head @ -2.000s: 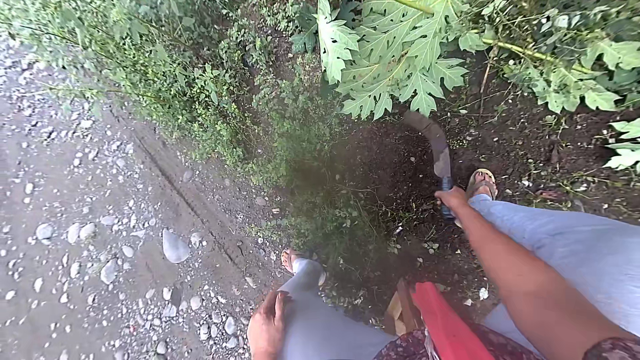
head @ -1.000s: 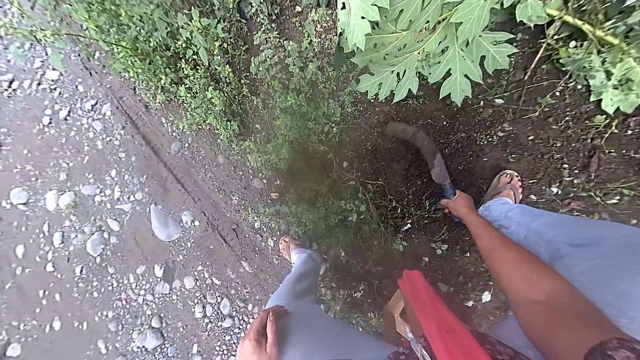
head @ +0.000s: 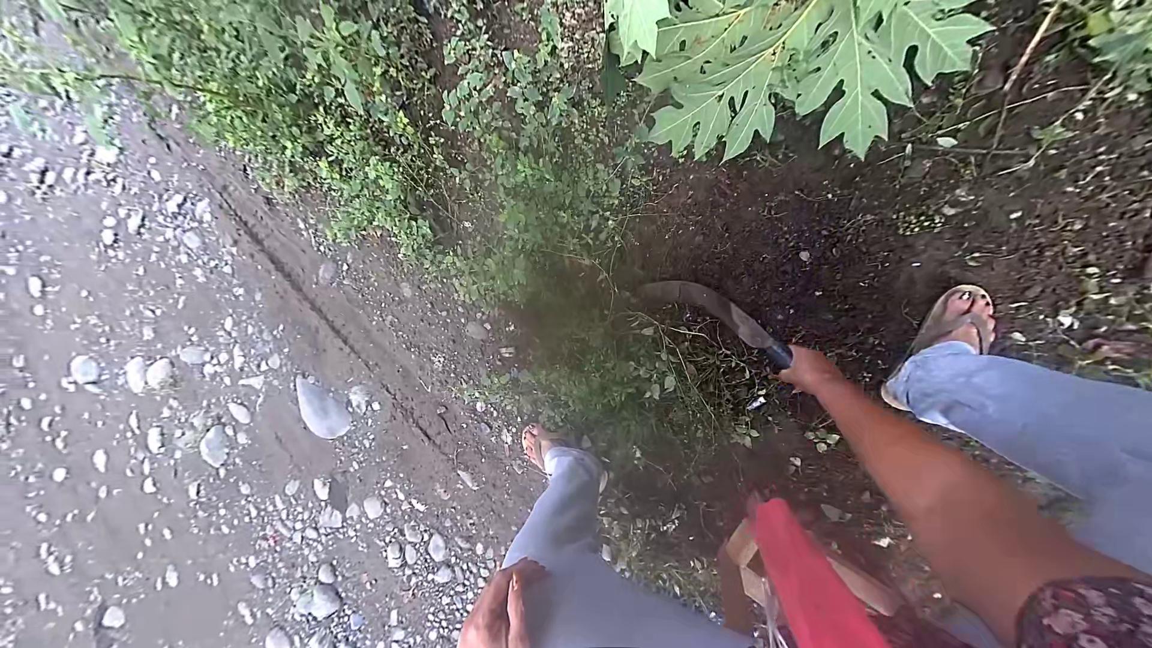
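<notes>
My right hand (head: pixel 810 369) is closed around the dark handle of a curved-bladed sickle (head: pixel 711 303). The blade points left, low over the soil, and its tip reaches the edge of some low weeds (head: pixel 576 333). My left hand (head: pixel 504 607) rests on my left thigh near the knee, on the light blue trousers (head: pixel 585 576), holding no tool. A red cloth or strap (head: pixel 810 576) and a brown wooden piece (head: pixel 742 558) hang at my waist between the legs.
Large lobed leaves (head: pixel 792 63) hang at the top. Bushy green plants (head: pixel 333 108) border a gravel track (head: pixel 207 360) with scattered stones, one larger pale stone (head: pixel 322 408) among them. My sandalled feet stand apart, the right one (head: pixel 958 315) on dark soil.
The sickle in my right hand has moved left and down, from bare soil toward the weeds. My left hand has stayed on my left leg.
</notes>
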